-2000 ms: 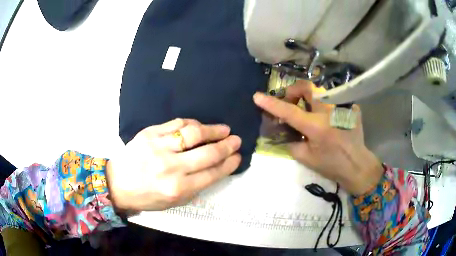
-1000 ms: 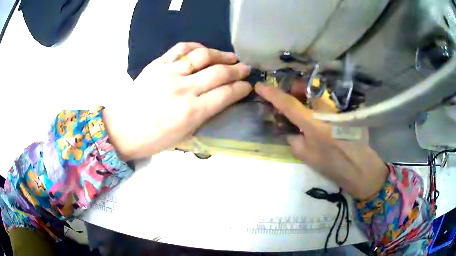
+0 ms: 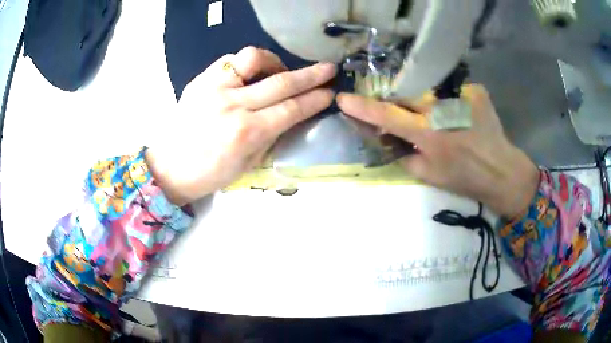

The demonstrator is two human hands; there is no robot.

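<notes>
The dark fabric panel (image 3: 194, 50) lies flat on the white table, its right edge running to the presser foot (image 3: 376, 63) under the machine head. A small white sticker (image 3: 215, 13) is on the panel. My left hand (image 3: 238, 124) lies flat over the panel's near edge, fingertips beside the foot. My right hand (image 3: 452, 144) is just right of it, its index fingertip at the fabric edge. Dark blades, apparently thread snips (image 3: 390, 153), show under my right palm; the grip is partly hidden. A pale label or wrap (image 3: 452, 114) is on a right finger.
The machine head (image 3: 321, 20) hangs above the hands. A yellow strip (image 3: 321, 175) runs along the bed's front edge. A knotted black cord (image 3: 481, 231) lies near my right wrist. Another dark piece (image 3: 70, 40) lies far left. A blue object (image 3: 502, 333) shows below the table edge.
Over two seconds, my left hand and the panel have moved away from me, towards the presser foot. My right hand stays beside the foot. The camera view has also shifted.
</notes>
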